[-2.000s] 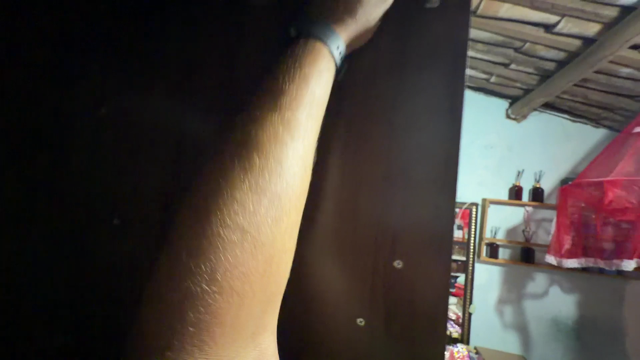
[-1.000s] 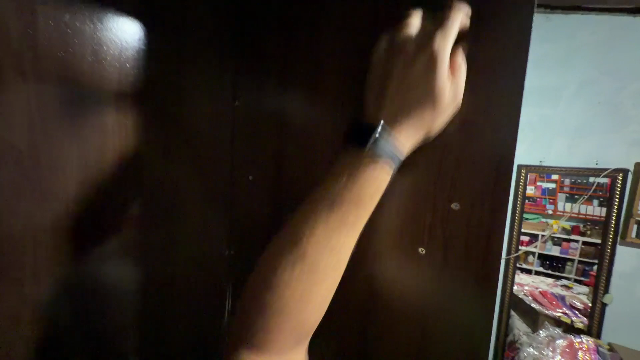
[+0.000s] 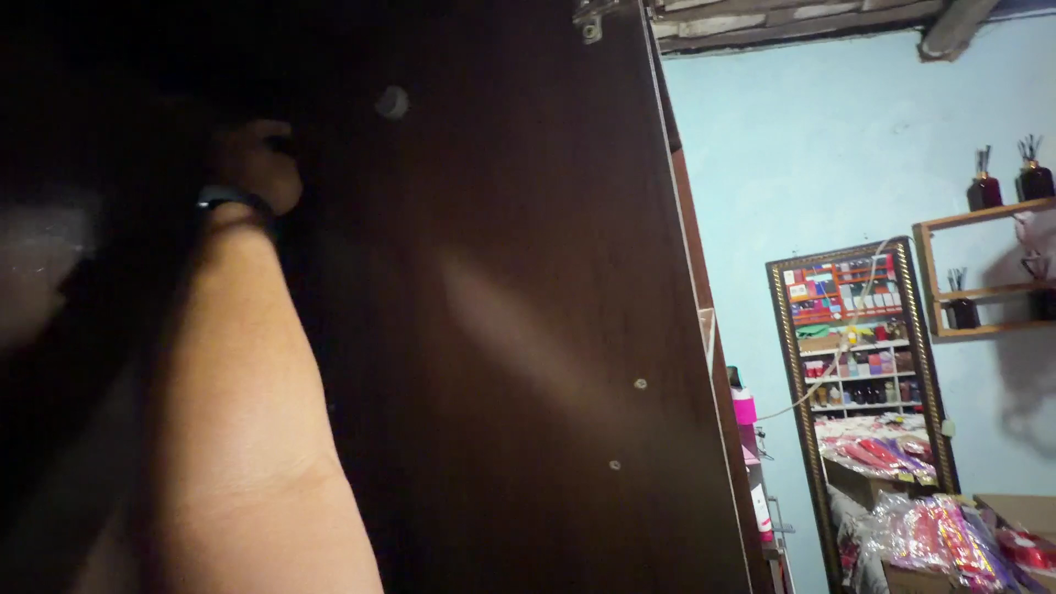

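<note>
My left hand (image 3: 260, 165) is in deep shadow at the upper left, with a dark watch or band (image 3: 235, 198) on its wrist. The bare forearm rises from the bottom edge. Around it stands a dark brown wooden panel (image 3: 528, 247), apparently part of a cabinet, with a metal hinge (image 3: 589, 25) at its top and small screws (image 3: 641, 384) lower down. A round light spot shows near the hand. Whether the fingers touch or hold anything cannot be made out. My right hand is out of view.
Beyond the panel's right edge, a framed mirror (image 3: 780, 330) leans by a pale blue wall (image 3: 742, 165). A wooden shelf (image 3: 973, 219) holds dark diffuser bottles. Plastic-wrapped goods (image 3: 932, 536) and cardboard boxes fill the lower right.
My left hand has moved left across the dark panel, from lit surface into shadow. The view has shifted, and the hinge and wall shelf show at the right.
</note>
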